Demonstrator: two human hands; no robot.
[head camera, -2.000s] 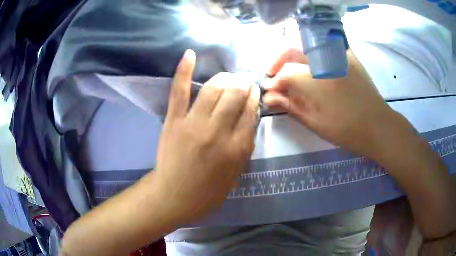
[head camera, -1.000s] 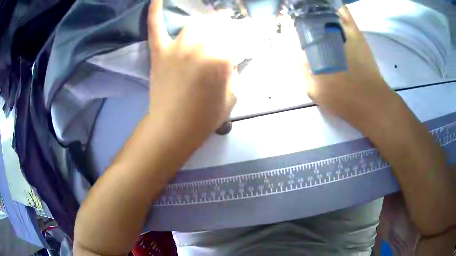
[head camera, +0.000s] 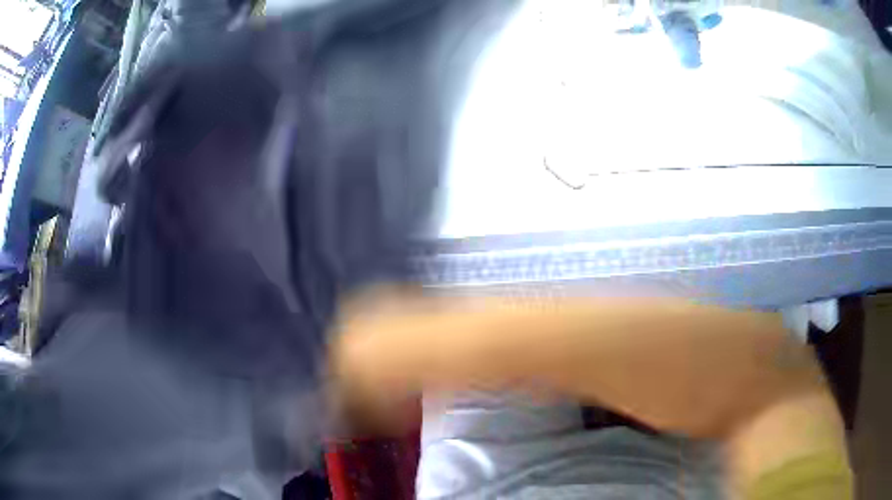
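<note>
The dark grey garment is a large blurred mass over the left side, from the top of the view down past the table's front edge. My right hand is blurred at the garment's right edge, below the ruler edge. The forearm reaches across from the lower right. Its fingers merge with the dark cloth, so their grip is unclear. My left hand is not visible.
The white machine bed shows its joint line and a thin curved thread-like line. The blue-grey fitting is at the top. The ruler strip runs along the table edge. A red basket is below.
Both hands have left the needle area. My right hand has crossed left and down to the garment. The garment now hangs larger and nearer, and the view has shifted. My left hand has gone from sight.
</note>
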